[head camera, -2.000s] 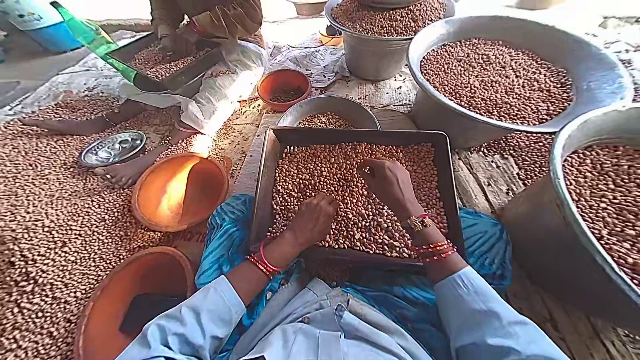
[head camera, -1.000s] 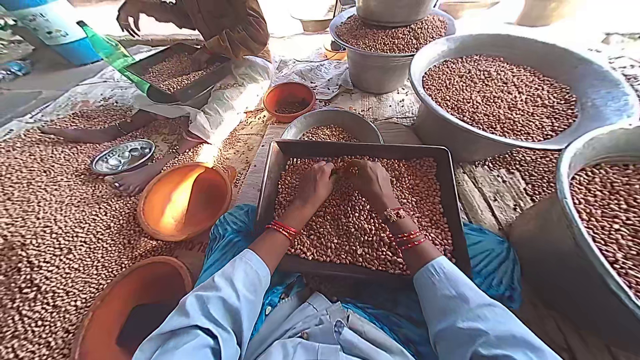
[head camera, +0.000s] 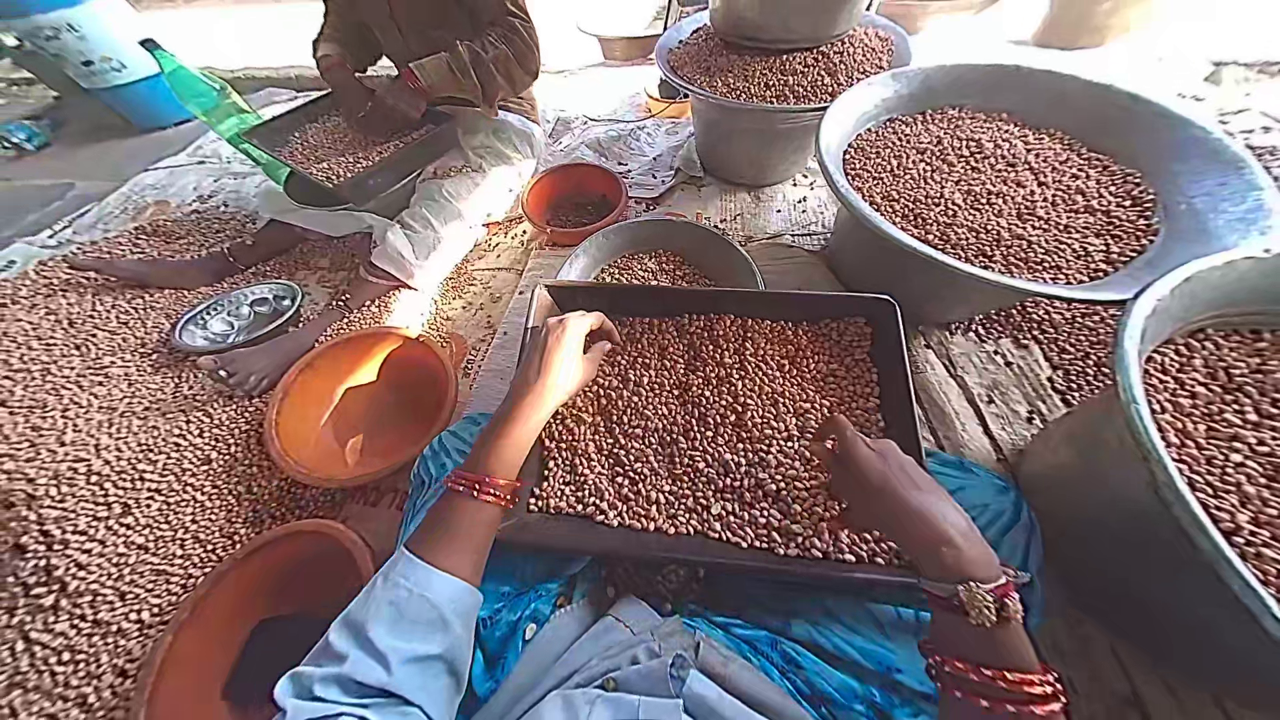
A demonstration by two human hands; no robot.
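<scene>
A dark rectangular tray [head camera: 720, 297] rests on my lap, filled with a layer of small brown nuts or seeds [head camera: 700, 430]. My left hand [head camera: 565, 360] is at the tray's left side, near its upper corner, with the fingers curled; whether something is pinched in them cannot be told. Over the lower right part of the seeds is my right hand [head camera: 885, 485], its fingertips pointing down at them and partly blurred. Red bangles circle both wrists. A round metal pan [head camera: 740, 262] with more seeds stands just behind the tray.
Large metal tubs of seeds [head camera: 860, 200] stand at the right and back. Orange bowls [head camera: 430, 430] lie left of me, beside a wide spread of seeds [head camera: 130, 450] and a metal plate [head camera: 237, 315]. Another person sits at the upper left with a tray [head camera: 395, 180] and a green bottle [head camera: 205, 95].
My hands were together near the tray's far part one second ago. Now they are apart, the left at the tray's left side, the right nearer me on the right. The other person's hands are now both in their tray.
</scene>
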